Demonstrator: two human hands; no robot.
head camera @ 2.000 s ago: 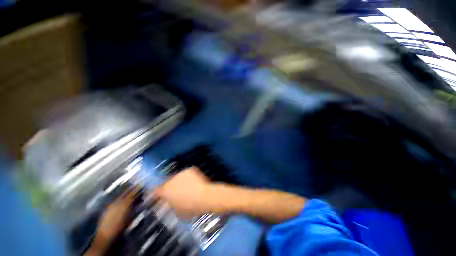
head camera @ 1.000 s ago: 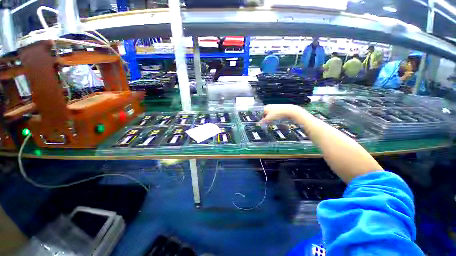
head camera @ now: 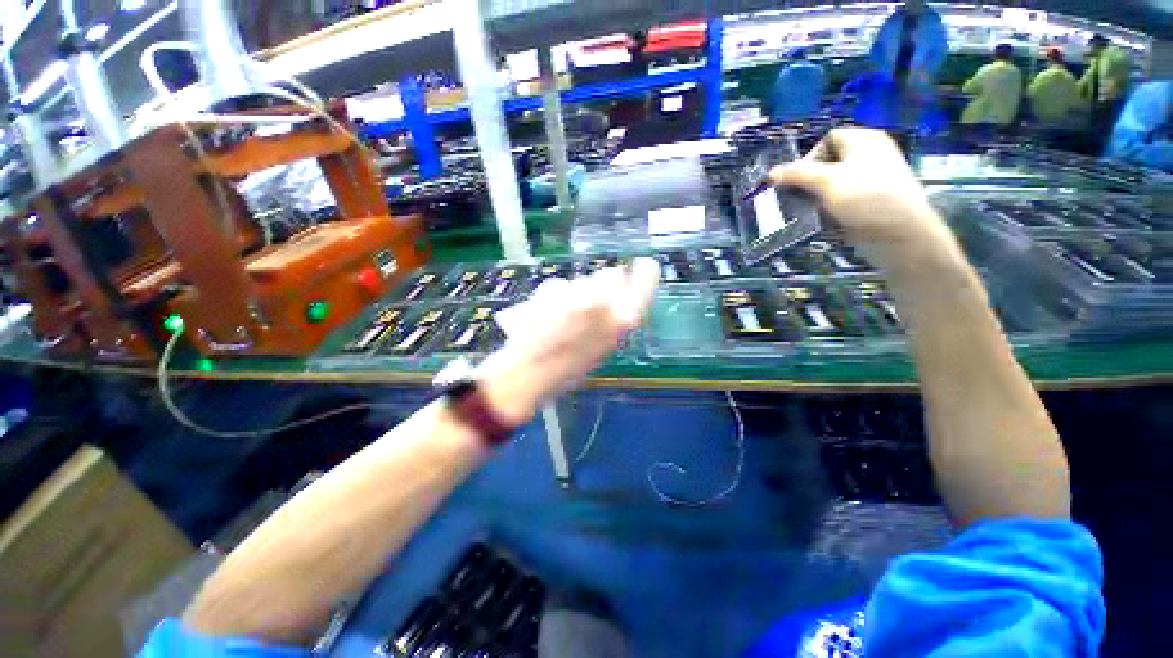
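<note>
My right hand (head camera: 855, 180) is raised above the bench and grips a dark phone part (head camera: 776, 216) with a white label strip by its upper edge. My left hand (head camera: 585, 315) reaches over the bench, blurred; whether it holds anything cannot be told. A white paper slip (head camera: 517, 316) shows partly behind it. A clear blister tray (head camera: 682, 316) lies between my hands, with an uncovered pocket at its left and dark phone parts (head camera: 813, 310) in other pockets. Another filled tray (head camera: 425, 303) lies to the left.
An orange-brown machine (head camera: 277, 276) with green and red buttons stands left. Stacked filled trays (head camera: 1081, 264) are at the right. A metal post (head camera: 491, 142) rises behind the bench. Below are a cardboard box (head camera: 90, 553) and a dark-filled tray (head camera: 476, 604). People stand in the background.
My right hand has lifted from the tray with a phone part in it. My left hand and forearm have come into view over the bench. The view has shifted.
</note>
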